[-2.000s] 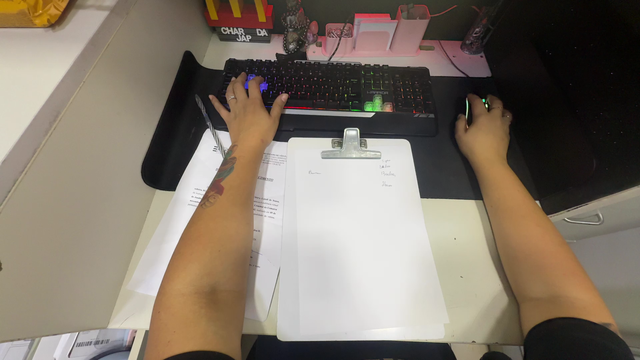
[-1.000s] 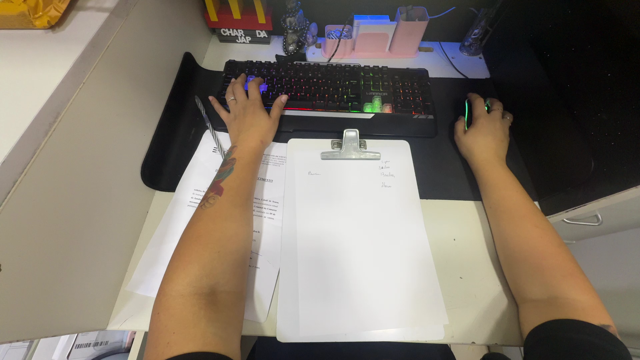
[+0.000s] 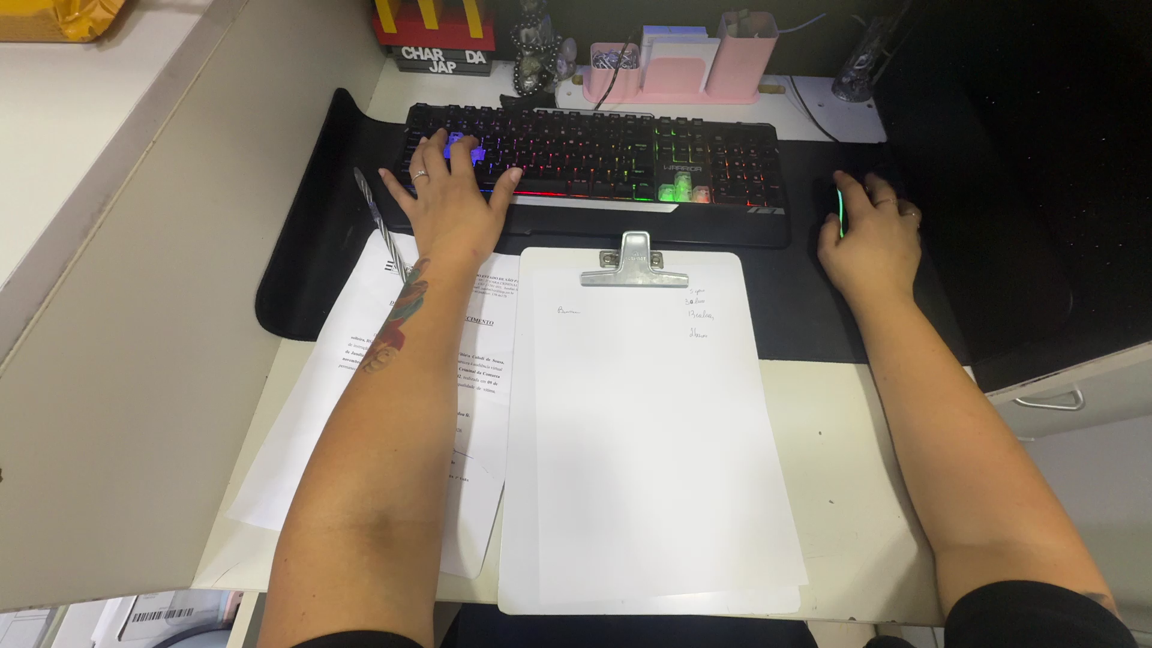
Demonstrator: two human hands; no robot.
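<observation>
My left hand [image 3: 450, 198] rests with spread fingers on the left part of a backlit black keyboard [image 3: 576, 153], holding nothing. At the right, my right hand [image 3: 873, 234] lies over a computer mouse [image 3: 841, 214] with a green light strip; most of the mouse is hidden. Both stand on a black desk mat [image 3: 310, 243]. Below the keyboard lies a white clipboard [image 3: 657, 468] with a metal clip [image 3: 634, 265] and paper bearing a little handwriting. Printed sheets [image 3: 481, 378] lie under my left forearm, and a twisted silvery pen [image 3: 378, 211] sits beside my left wrist.
Behind the keyboard stand a pink desk organizer [image 3: 679, 76] with papers and clips, a beaded figurine [image 3: 535, 49], and a red and yellow block model [image 3: 434, 27]. A clear glass vase-like object [image 3: 859, 72] is at the back right. A grey panel [image 3: 162, 270] borders the desk's left side.
</observation>
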